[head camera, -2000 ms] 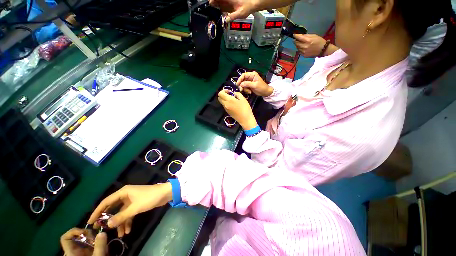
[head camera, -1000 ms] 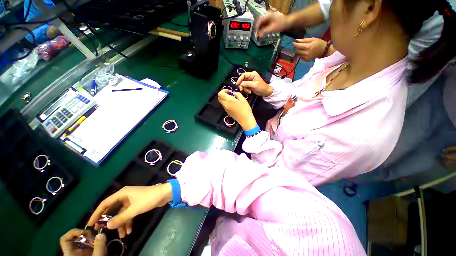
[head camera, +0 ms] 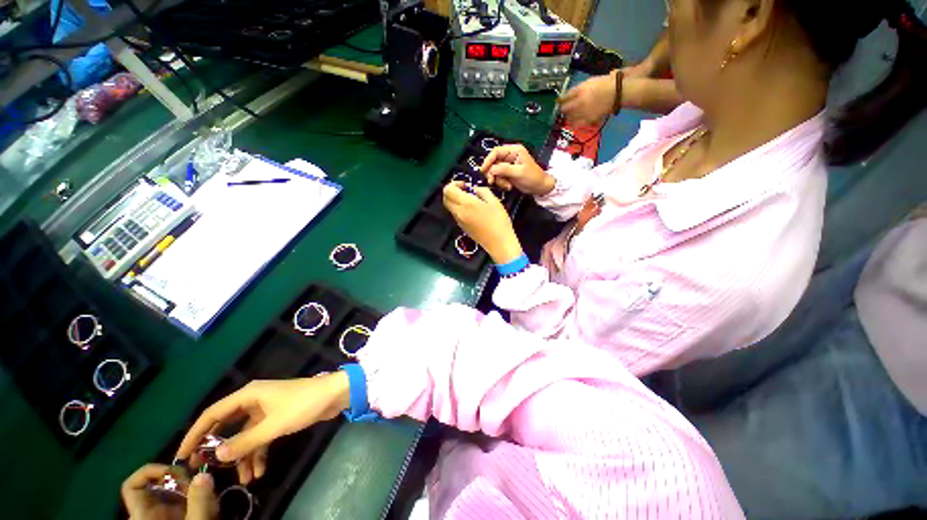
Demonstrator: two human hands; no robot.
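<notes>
My right hand (head camera: 269,414), with a blue wrist band, is at the lower left over a black compartment tray (head camera: 266,355). Its fingertips pinch a small shiny watch head (head camera: 210,448). My left hand (head camera: 168,496) is beside it, cut off by the bottom edge, and its fingers hold a small silver part (head camera: 169,484). I cannot tell whether the two parts are joined. Two ringed watch heads, one at the tray's far end (head camera: 311,318) and one by my sleeve (head camera: 356,340), lie in pockets. Another ring shows partly below my right hand.
A second black tray (head camera: 61,335) holds three watch heads at left. A loose watch head (head camera: 346,256) lies on the green mat, near a clipboard (head camera: 244,244) with a calculator (head camera: 137,229). A seated neighbour (head camera: 661,234) works at another tray; a black stand (head camera: 409,91) and power supplies (head camera: 483,61) are beyond.
My hands have barely moved. Another person's hand has left the black stand and is now right of the power supplies. A person's jeans-clad legs have come into view at right.
</notes>
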